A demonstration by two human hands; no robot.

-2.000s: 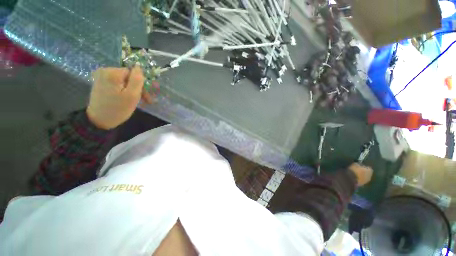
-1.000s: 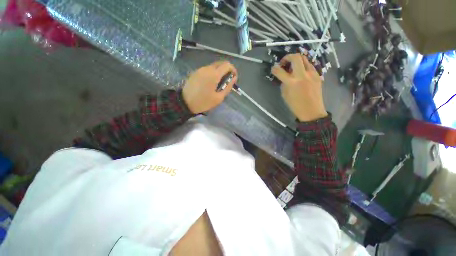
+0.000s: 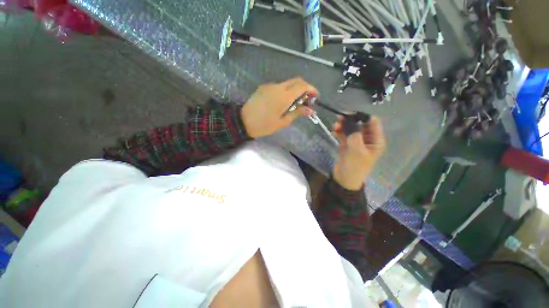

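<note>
My left hand [image 3: 280,108] holds a small circuit board [image 3: 299,103] near the bench's front edge. A white cable [image 3: 324,128] runs from it toward my right hand. My right hand [image 3: 359,144] holds a small dark part [image 3: 356,122], blurred, with a short black lead reaching to the board. The lead's end at the board is partly hidden by my left fingers. Beyond my hands lie a tangle of short black leads [image 3: 368,71] with tiny white plugs and a board with a white cable [image 3: 225,37].
A fan of white cables [image 3: 385,24] lies at the back, beside a blue-white cylindrical item [image 3: 312,25]. A dark cluster of parts [image 3: 481,90], a red bottle [image 3: 525,163], and a black fan [image 3: 502,289] are at right. Loose cables [image 3: 475,216] lie on the green mat.
My right hand has come back from the black lead pile toward my body, now with a dark part and lead. My left hand has moved slightly right in the view, still holding the board.
</note>
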